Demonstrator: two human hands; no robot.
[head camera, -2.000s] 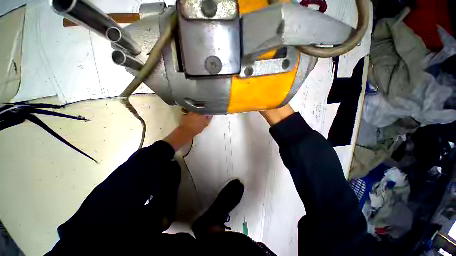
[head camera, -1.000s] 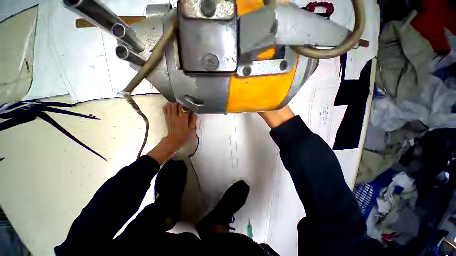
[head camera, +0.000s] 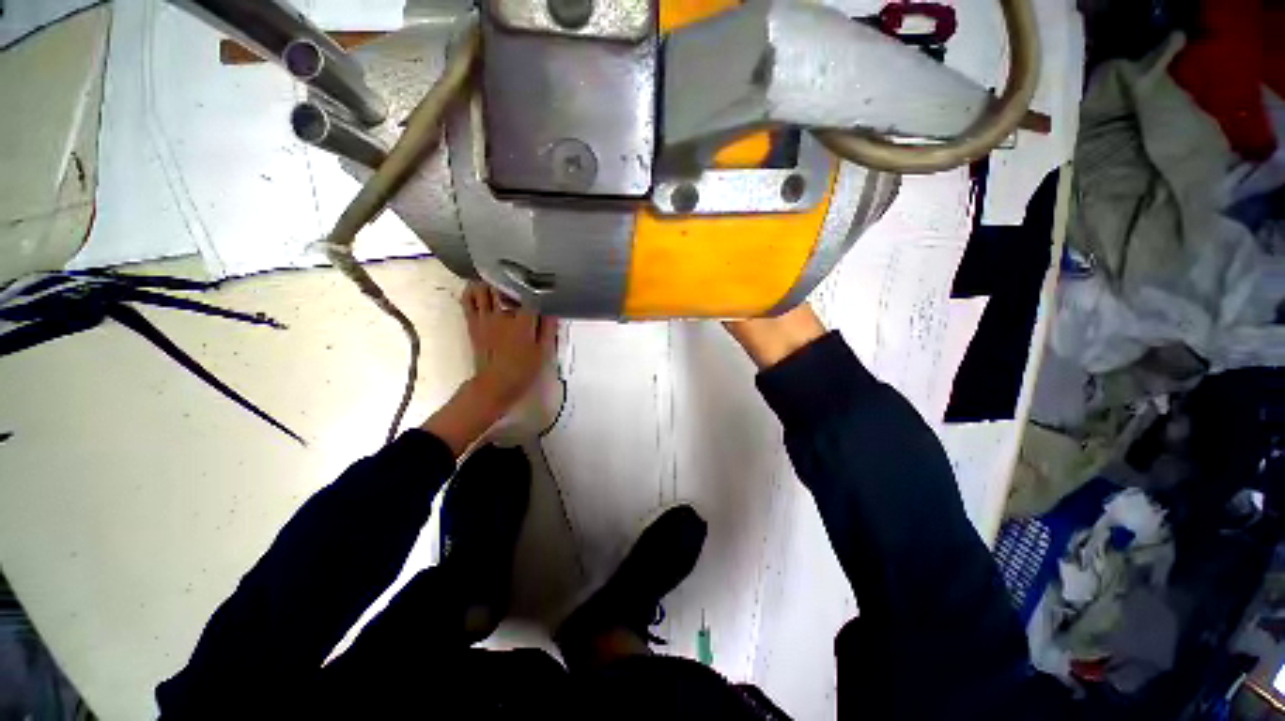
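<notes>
The cloth cutting machine (head camera: 564, 254), silver with a yellow-orange band, fills the top middle. My left hand (head camera: 507, 345) lies flat, fingers forward, at the machine's near left edge beside the cut line; its fingertips are partly under the motor's edge. My right hand (head camera: 772, 335) shows only at the wrist; its fingers are hidden under the motor, so its hold cannot be seen. The white paper marker (head camera: 662, 409) lies under and in front of the machine. The machine's base and blade are hidden. The power cord (head camera: 412, 352) hangs on the left.
Black offcuts (head camera: 106, 303) lie at the left on the cream table (head camera: 141, 493). A black angular piece (head camera: 1003, 310) lies at the right edge. A green pen-like tool (head camera: 705, 644) and my shoes are near. Red-handled shears (head camera: 916, 20) lie behind; cloth heaps (head camera: 1127, 563) and a blue basket (head camera: 1036, 549) stand right.
My left hand has moved left from the machine's underside and now lies flatter, fingers forward. The machine has shifted slightly left in view. My right hand stays under the motor.
</notes>
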